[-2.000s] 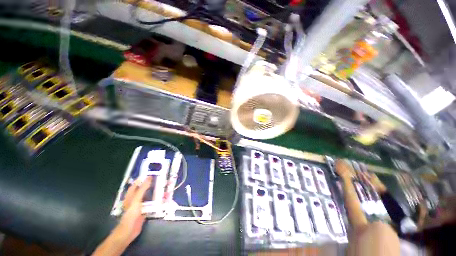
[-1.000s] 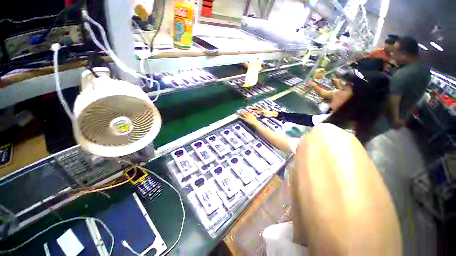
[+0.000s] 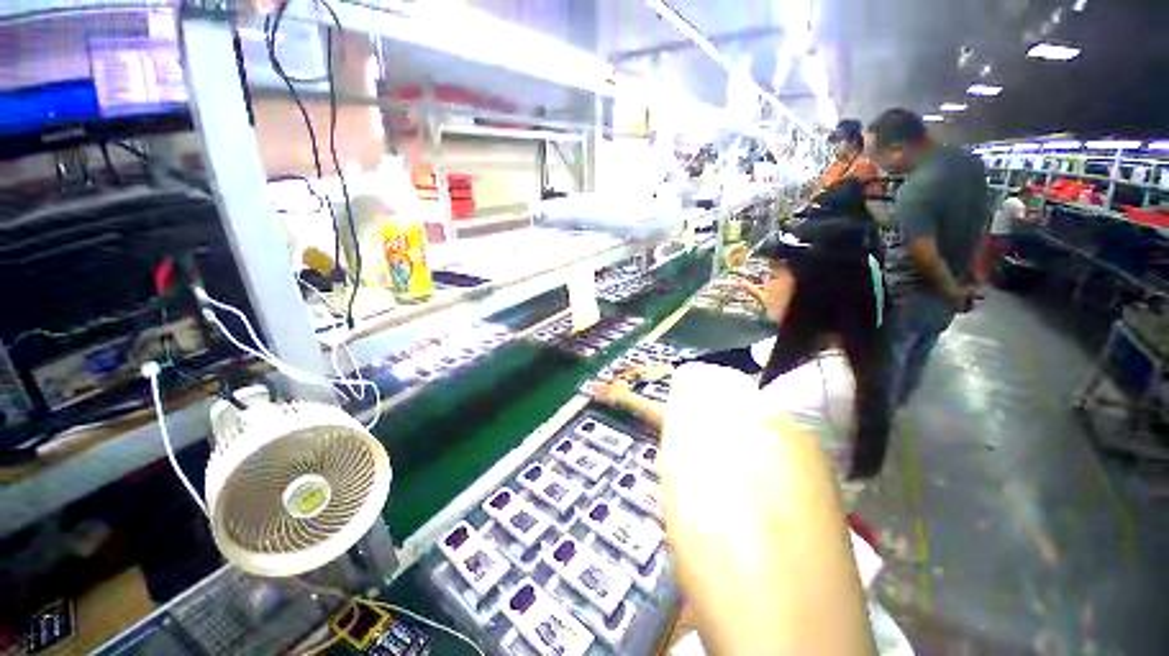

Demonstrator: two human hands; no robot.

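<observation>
A clear blister tray (image 3: 449, 592) lies on the bench at bottom centre. It holds two rows of white phones, back side up (image 3: 588, 573), each with a dark oval near one end. A large, blurred bare arm fills the lower right centre and covers the tray's right side. It looks like my own right arm bent close to the camera, but I cannot be sure; no hand shows on it. My left hand and my right hand are out of the picture.
A cream fan (image 3: 301, 493) stands left of the tray. A yellow-framed phone (image 3: 363, 627) lies below it, cut by the bottom edge. A seated person (image 3: 820, 333) works beyond the tray on the right; another person (image 3: 942, 218) stands behind. A shelf post (image 3: 257, 205) rises at left.
The view has swung right and up along the line. The test fixture and my left hand, seen two seconds ago, are gone from view. The big arm shows lower and further left.
</observation>
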